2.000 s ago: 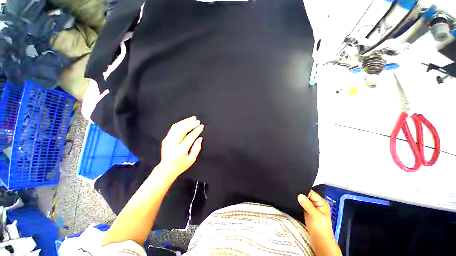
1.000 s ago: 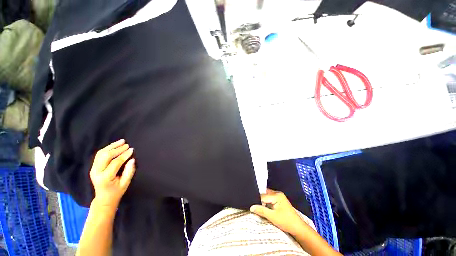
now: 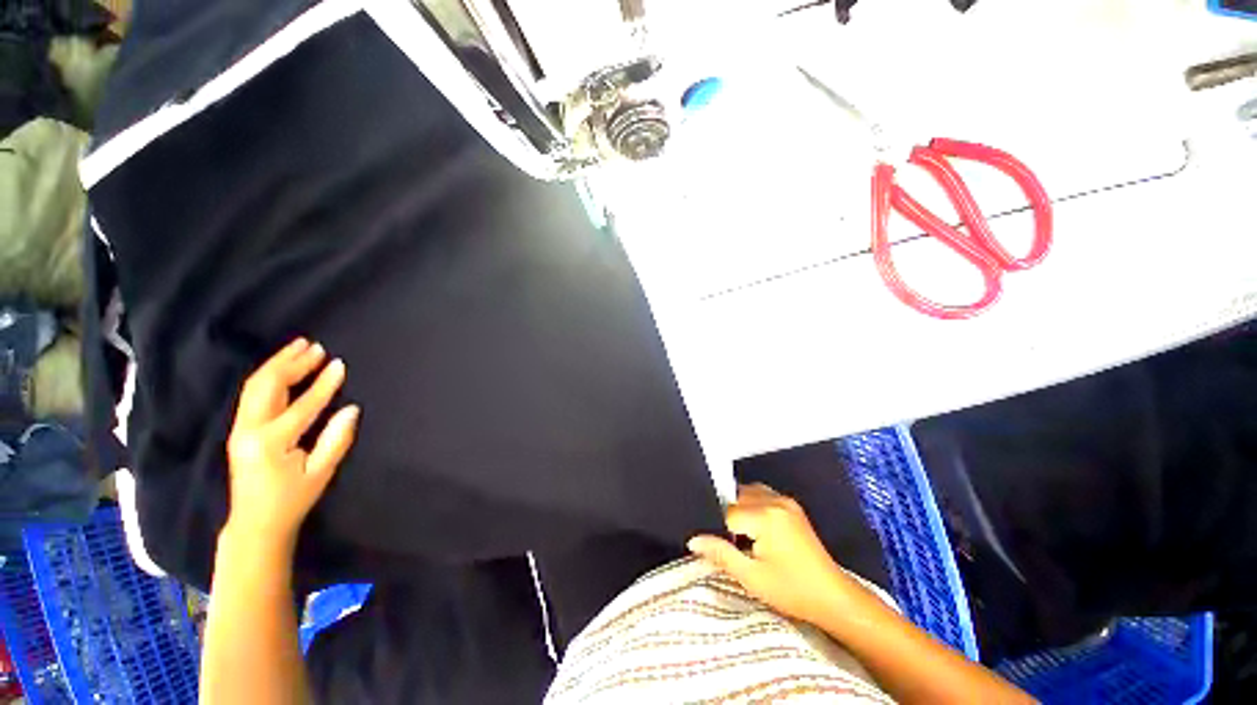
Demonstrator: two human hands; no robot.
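Observation:
A large black fabric panel (image 3: 414,317) covers the left of the white table and reaches my lap. A thin white edge runs down its right side from the presser foot (image 3: 572,163), and a white strip (image 3: 234,86) crosses its upper left. My left hand (image 3: 287,434) lies flat on the panel, fingers slightly apart, holding nothing. My right hand (image 3: 775,551) pinches the panel's near right corner, beside my lap. The round thread tension assembly (image 3: 637,130) sits beside the presser foot. The needle tip is too small to tell.
Red-handled scissors (image 3: 951,227) lie on the white table (image 3: 786,358), right of the machine head. A small blue part (image 3: 702,94) is near the tension assembly. Blue crates stand at the lower left (image 3: 117,606) and lower right (image 3: 917,537), with dark cloth (image 3: 1103,468) at the right.
The view has shifted, showing more of the machine head. The panel's upper part has swung left, exposing the white strip. My right hand now pinches the corner; my left hand stays flat on the cloth.

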